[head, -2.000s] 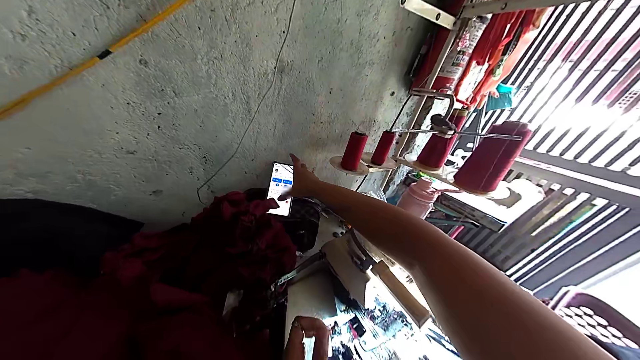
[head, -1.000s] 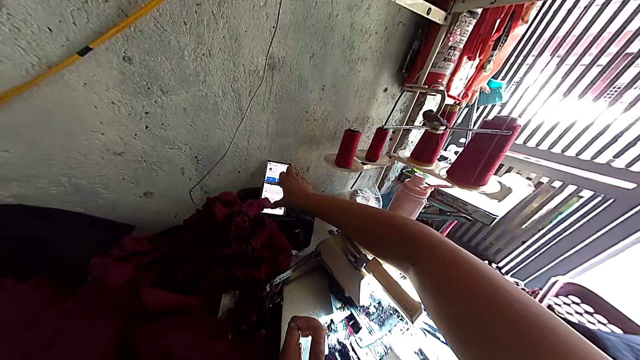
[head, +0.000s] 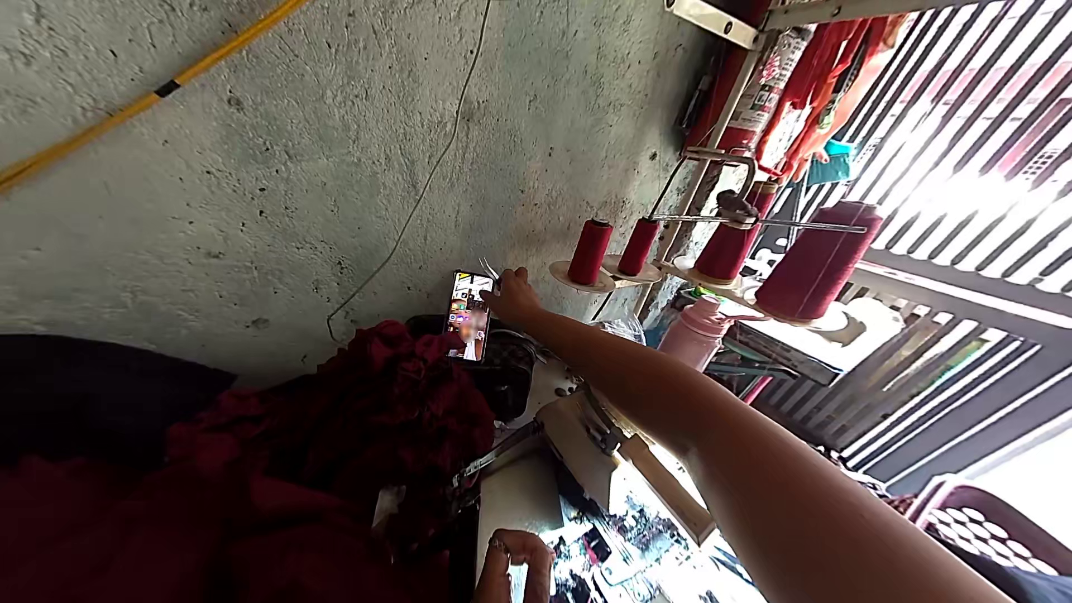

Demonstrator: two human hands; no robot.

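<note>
A lit smartphone (head: 467, 316) stands propped near the wall, above a dark object, with app icons on its screen. My right hand (head: 512, 293) reaches to the phone's upper right edge, a finger at the screen. Thin metal prongs, possibly tweezers, stick up beside that hand; whether it grips them is unclear. My left hand (head: 517, 557) is at the bottom edge, thumb and finger curved apart with nothing seen between them, by the brightly lit sewing machine (head: 620, 544). Dark red fabric (head: 394, 402) is heaped left of the machine.
Dark red thread cones (head: 821, 264) and smaller spools (head: 591, 251) stand on a thread stand at the right. Behind my right arm is a pink bottle (head: 695, 333). A plastic basket (head: 980, 519) sits lower right. A yellow hose or cable (head: 167, 88) crosses the rough wall (head: 293, 167).
The phone screen has changed from a white page with blue areas to app icons. My right hand has shifted from the phone's face toward its upper right edge.
</note>
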